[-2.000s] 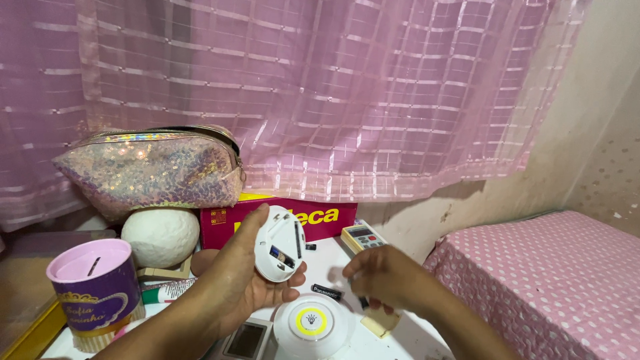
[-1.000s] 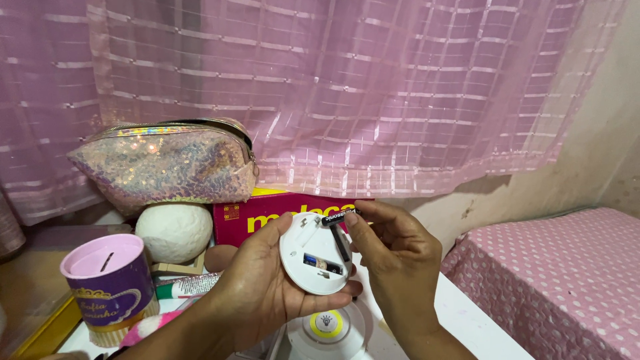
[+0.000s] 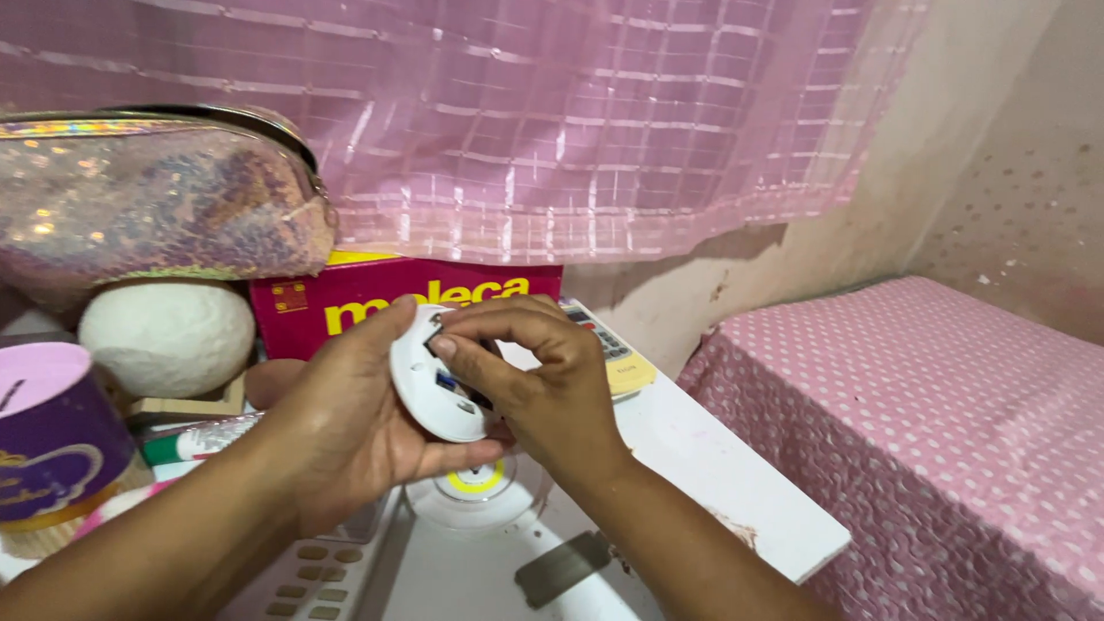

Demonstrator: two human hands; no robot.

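Observation:
My left hand [image 3: 354,423] holds a round white plastic battery-powered device [image 3: 431,401], its back with the battery compartment turned toward my right hand. The fingertips of my right hand [image 3: 526,371] pinch a dark battery [image 3: 433,338] at the upper part of the compartment; the fingers hide most of it. A blue battery [image 3: 445,380] shows lower in the compartment. Below my hands, a round white lamp-like unit [image 3: 474,509] with a yellow ring lies on the white table.
A maroon box [image 3: 293,302] stands behind, a sequined pouch [image 3: 164,198] at left above a white round object [image 3: 168,332]. A purple tin [image 3: 60,440], a tube [image 3: 203,440], a calculator [image 3: 625,362], a grey flat piece [image 3: 562,569] and a keypad remote [image 3: 319,578] are around. A pink-covered surface [image 3: 906,388] lies right.
My right hand was over the table two seconds ago, then held a dark battery at the device's edge; now its fingertips press the battery at the compartment. The view has shifted closer.

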